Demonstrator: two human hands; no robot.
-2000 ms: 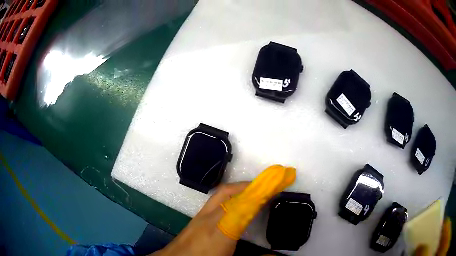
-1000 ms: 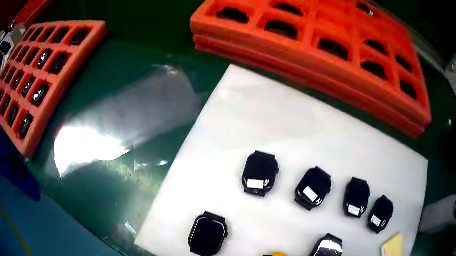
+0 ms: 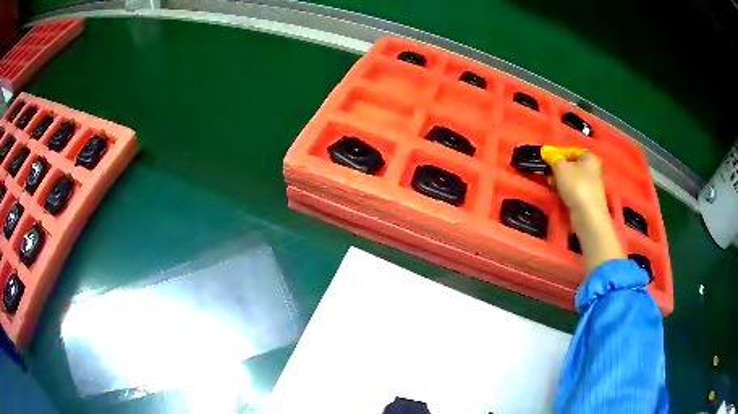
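My right hand (image 3: 578, 171), with orange-yellow finger cots, reaches from the lower right over a red-orange foam tray (image 3: 485, 242). Its fingertips are at the right end of a black watch (image 3: 528, 159) in a middle pocket. The fingers hide that end, and I cannot tell whether they grip it. Other black watches lie in pockets around it, such as one at the front (image 3: 438, 184); some pockets hold none. My left hand is not in view.
The white foam sheet (image 3: 437, 323) lies in front of the stacked trays, with a dark watch (image 3: 406, 407) cut off at the bottom edge. A shiny clear plastic sheet (image 3: 186, 315) lies on the green bench. Another tray of watches (image 3: 101, 190) stands at the left. A pale rail (image 3: 324, 36) runs behind.
The view has moved up and away from the foam sheet to the trays. My right hand has come into view over the tray. The yellow fingertip and the cream pad have left the picture.
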